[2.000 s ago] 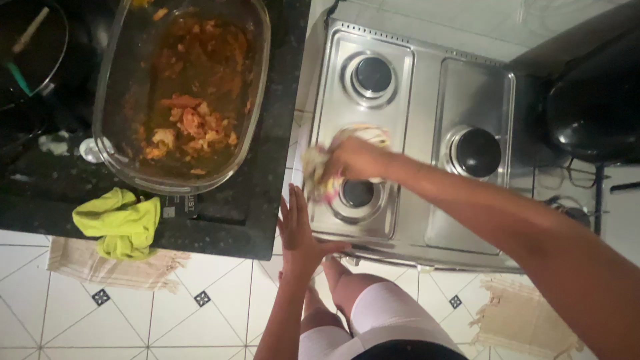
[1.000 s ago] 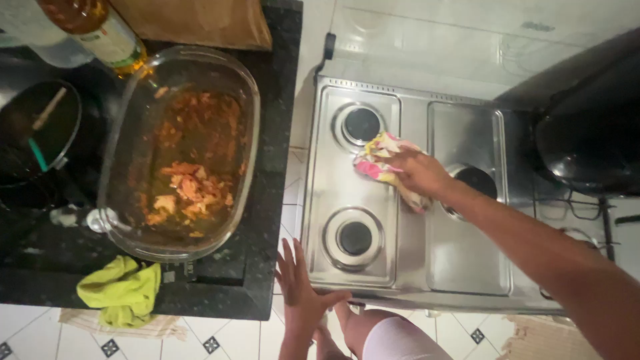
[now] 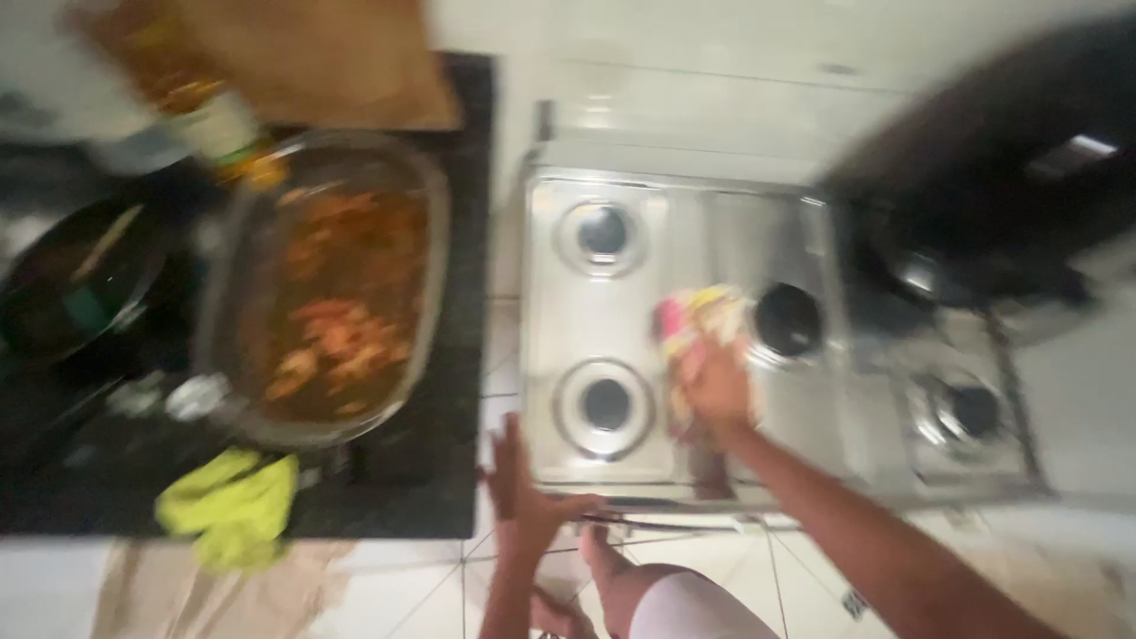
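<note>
My right hand [image 3: 714, 386] presses a patterned pink, yellow and white cloth [image 3: 710, 311] onto the stainless steel stovetop [image 3: 603, 311], between the two left burners and a middle burner [image 3: 787, 319]. Its fingers are partly hidden by blur. My left hand [image 3: 524, 506] is spread with fingers apart at the front left corner of the stove, holding nothing; whether it touches the edge I cannot tell. No pan grates stand over the left burners [image 3: 606, 406].
Left on the black stone counter [image 3: 390, 497] are a glass baking dish [image 3: 435, 293] with food remains, a dark pan [image 3: 44, 302], an oil bottle [image 3: 217, 129] and a yellow-green cloth [image 3: 231, 506] over the edge. A large black pot-like object [image 3: 976, 160] stands at the back right.
My right hand has moved the cloth from the front left burner, past the back left burner, to beside the middle burner. The left hand stays spread near the front left corner.
</note>
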